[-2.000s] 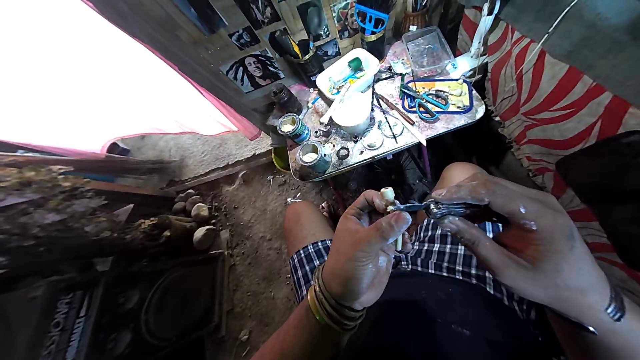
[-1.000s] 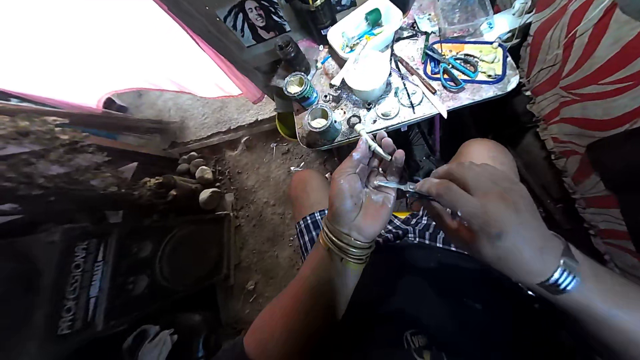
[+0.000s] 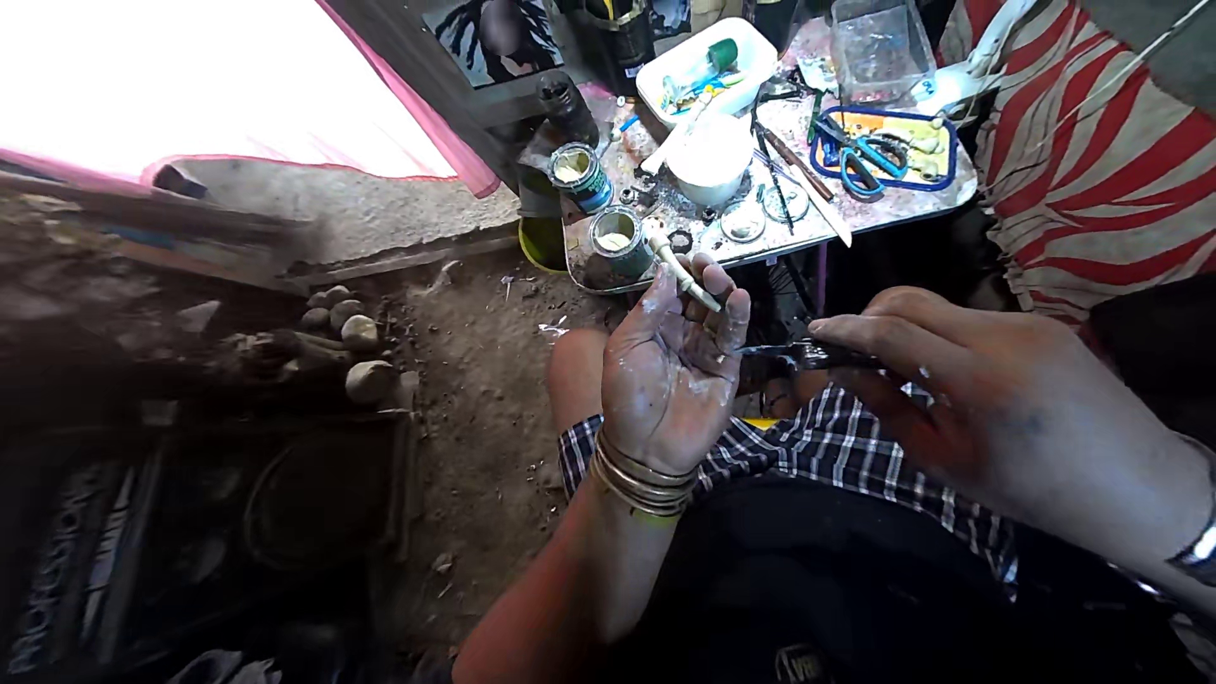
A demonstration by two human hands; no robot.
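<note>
My left hand [image 3: 673,380], palm up and smeared with white, holds a small cream-coloured carved stick [image 3: 682,270] between thumb and fingertips. In my right hand [image 3: 950,389] is a dark-handled tool [image 3: 819,354] with a thin, pale-smeared tip pointing toward the left fingers; its exact kind cannot be told. Just beyond the carved piece stand two open tins, one [image 3: 617,237] close behind it and another [image 3: 579,177] farther back, both with pale contents. A white tub [image 3: 709,161] is beside them on the table.
The small stained table [image 3: 760,249] also bears a white tray [image 3: 768,47] with tools, a blue-rimmed tray [image 3: 953,157] with blue-handled scissors [image 3: 860,166], and a clear plastic box [image 3: 882,52]. Round stones [image 3: 369,382] and a dark speaker cabinet [image 3: 285,513] are at left. Striped cloth [image 3: 1111,171] hangs right.
Two seconds ago both hands were close together at the carved piece; the left palm has since opened upward, and the right hand with its tool has drawn away to the right. The view has shifted.
</note>
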